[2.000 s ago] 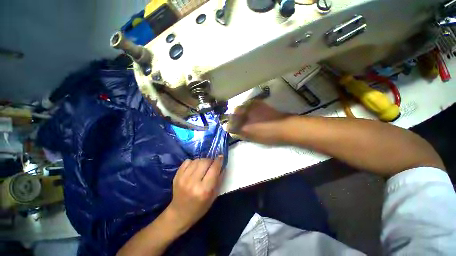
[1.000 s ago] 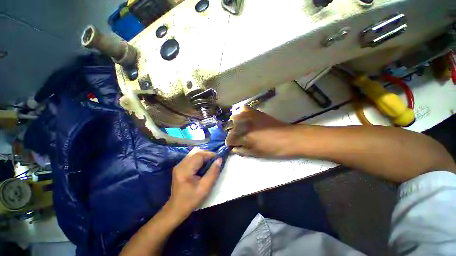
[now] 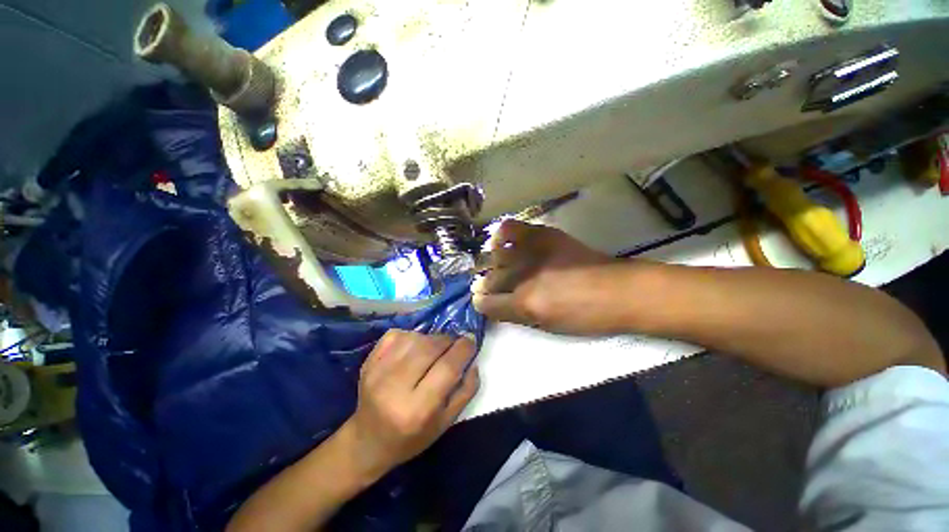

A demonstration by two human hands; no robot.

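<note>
The shiny navy puffer jacket (image 3: 208, 343) fills the left side, and its edge runs under the head of the cream sewing machine (image 3: 541, 104). My left hand (image 3: 416, 395) grips the jacket edge just in front of the presser foot area. My right hand (image 3: 541, 278) is close beside the needle area, with its fingertips pinching the cloth edge from the right. The needle is hidden behind the right fingers and metal parts. The worn curved guard (image 3: 297, 265) stands left of the spring, with a bright turquoise part (image 3: 364, 281) behind it.
A yellow-handled tool (image 3: 806, 218) with a red-orange loop lies on the white table (image 3: 562, 358) under the arm. A black slotted tool (image 3: 666, 203) lies left of it. A hollow metal post (image 3: 198, 52) sticks up from the head end. Another machine is at the far left.
The view has moved closer to the machine head. My left hand's fingers have changed from a thumb-up pinch to being curled over the cloth. My right hand stays beside the needle area.
</note>
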